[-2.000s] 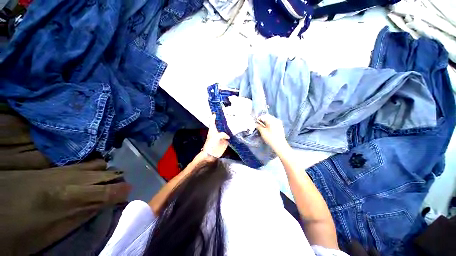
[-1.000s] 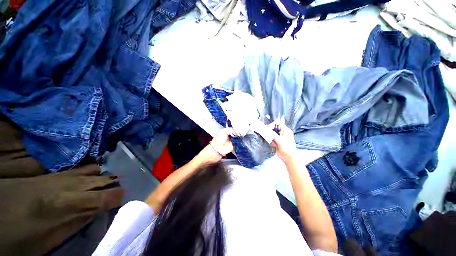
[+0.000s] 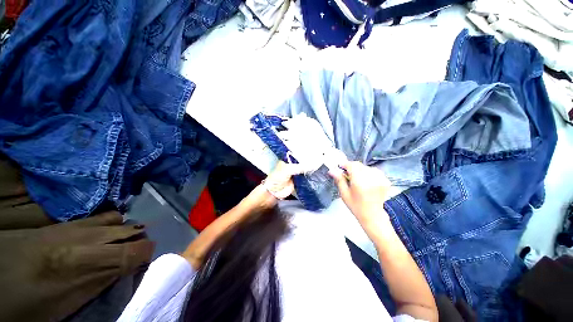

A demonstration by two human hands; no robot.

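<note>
The pale inside-out jeans (image 3: 402, 119) lie across the white table with their dark blue waistband (image 3: 271, 138) towards me. My left hand (image 3: 281, 178) grips the waistband near its middle. A white pocket bag (image 3: 306, 139) lies bunched between my hands. My right hand (image 3: 359, 182) is at the cloth just right of the pocket bag, fingers bent together at its edge. Whether it holds a small tool cannot be seen.
A blue denim pile (image 3: 69, 126) is at left, brown garments (image 3: 63, 264) at lower left. Finished-side jeans (image 3: 484, 220) lie at right. Navy printed cloth (image 3: 323, 24) and cream garments (image 3: 534, 31) lie beyond, on the white table (image 3: 232, 69). A red item (image 3: 202, 210) shows below the table edge.
The right hand has turned and now shows more of its back, its fingers nearer the left hand. The pocket bag has changed shape. The whole view has shifted slightly.
</note>
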